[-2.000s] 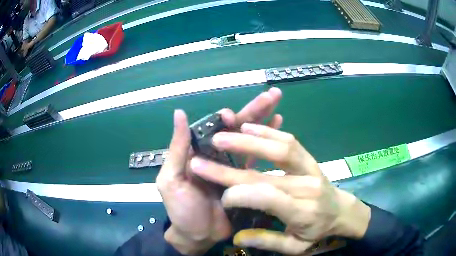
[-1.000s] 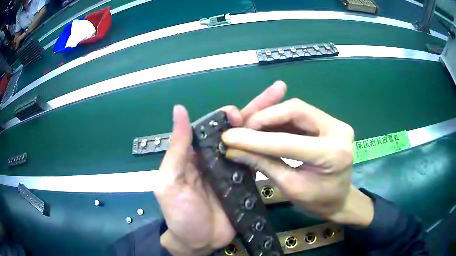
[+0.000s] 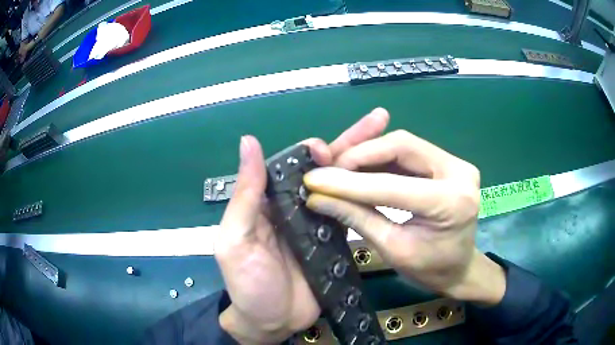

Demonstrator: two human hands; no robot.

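Observation:
My left hand (image 3: 266, 259) holds a dark fixture base (image 3: 322, 253) tilted, its top end pointing up and away. Silvery round pieces sit in its stations. My right hand (image 3: 411, 209) has its thumb and index fingertips at the uppermost round station; whether a small component is between them is hidden. A yellowish stain or cover shows on the fingertips. Brass-coloured fixture plates lie below: one (image 3: 419, 319) at the bottom, another (image 3: 369, 257) partly behind my right hand.
Several small round components (image 3: 189, 282) lie on the bench mat. A grey fixture bar (image 3: 217, 189) lies behind my left hand, another (image 3: 403, 68) on the far rail. A green label (image 3: 516, 196) is on the near rail. Red and blue bins (image 3: 135, 32) stand far left.
My right hand has turned and brought its fingertips onto the fixture base, staying there in the last second. The bar behind my left hand has shifted right. A brass-coloured plate shows at far right.

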